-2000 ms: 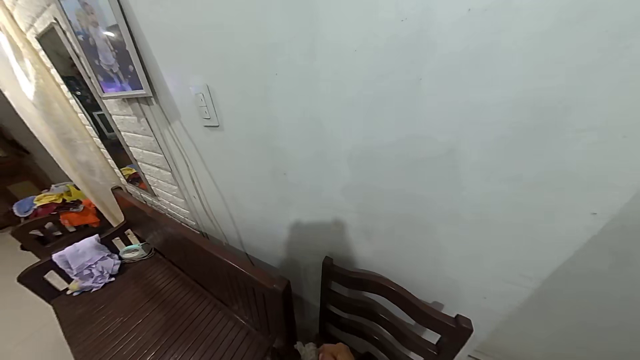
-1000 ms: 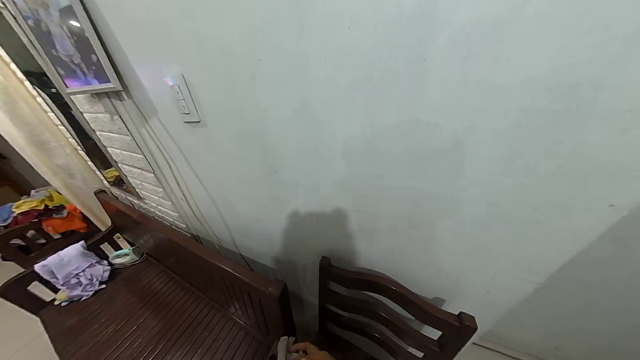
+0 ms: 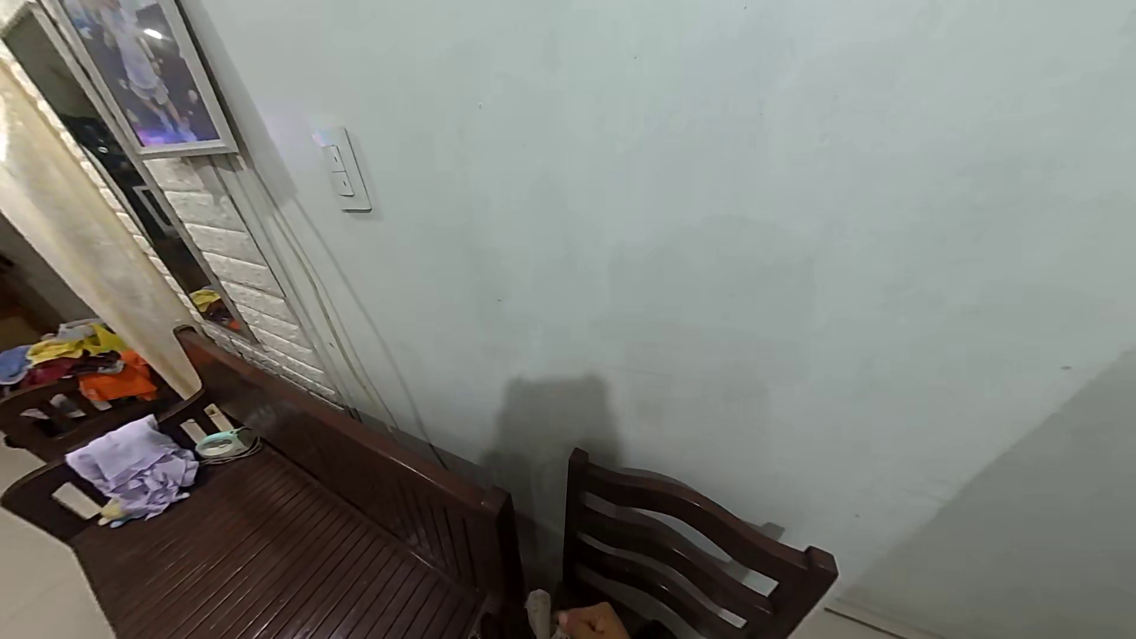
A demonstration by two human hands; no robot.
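At the bottom edge of the head view, one of my hands, apparently my right hand [image 3: 596, 622], shows only in part, with its fingers bent. Just left of it, a pale, narrow, cloth-like item [image 3: 539, 612] seems to touch the fingers; the grip is cut off by the frame. The hand is between the end of a dark wooden bench [image 3: 499, 506] and a dark wooden chair's slatted backrest [image 3: 701, 506]. My left hand cannot be made out.
A lilac cloth [image 3: 138, 466] lies over the bench's far armrest, near a pale green corded object [image 3: 222, 444]. Colourful clothes [image 3: 80, 355] are piled beyond. A light switch [image 3: 344, 170] and a framed picture [image 3: 146, 71] are on the pale wall [image 3: 710, 177], beside a curtain [image 3: 80, 213].
The visible hand stays low at the frame's bottom edge, with the pale item beside it. Bench, chair and lilac cloth have not moved; the view has shifted slightly.
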